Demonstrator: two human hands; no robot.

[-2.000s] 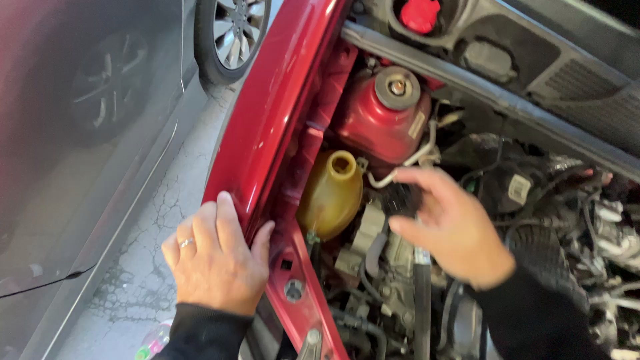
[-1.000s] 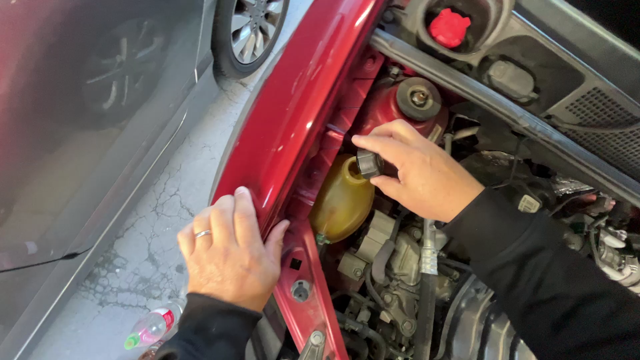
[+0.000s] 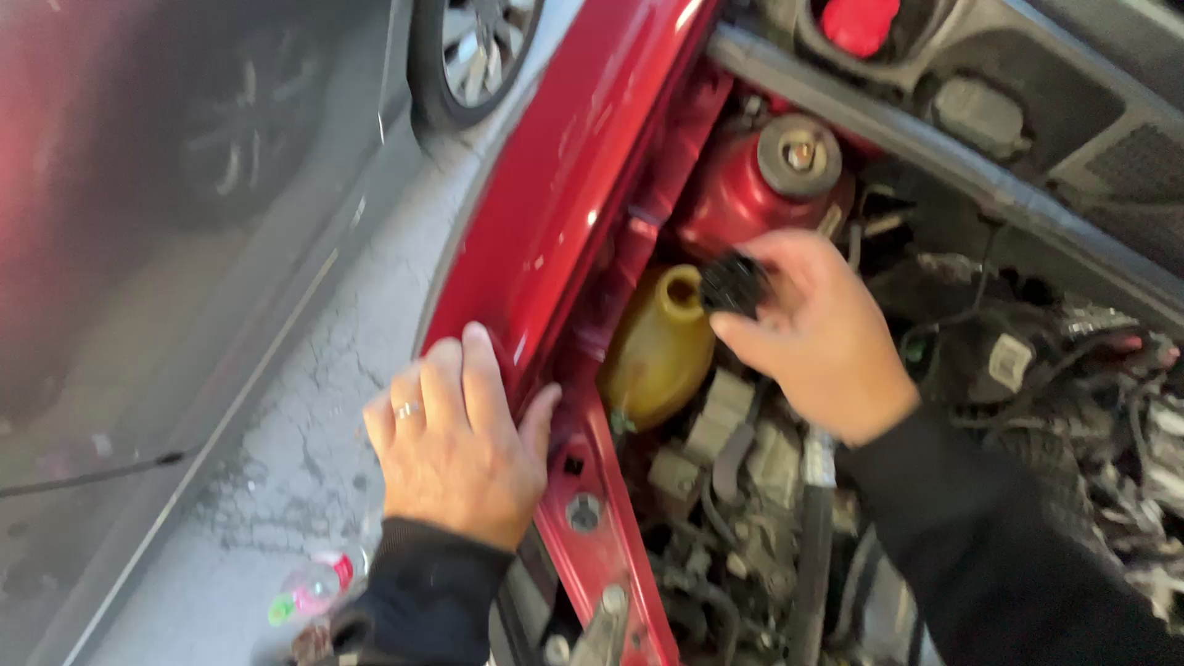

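Note:
A black ribbed cap is pinched between the thumb and fingers of my right hand, just right of the uncovered neck of a yellowed plastic coolant reservoir. The round opening of the neck shows, and the cap is tilted beside it. My left hand, with a ring on one finger, rests on the edge of the red car fender, fingers spread and holding nothing. The red strut tower with its round top mount stands behind the reservoir.
Engine parts and hoses fill the bay below and right of the reservoir. The cowl crosses the upper right, with a red cap. A grey car stands at the left; a plastic bottle lies on the floor.
One second ago the cap in my right hand was at the reservoir neck, partly covering it; now it is off to the right and the opening shows. My left hand has stayed on the fender.

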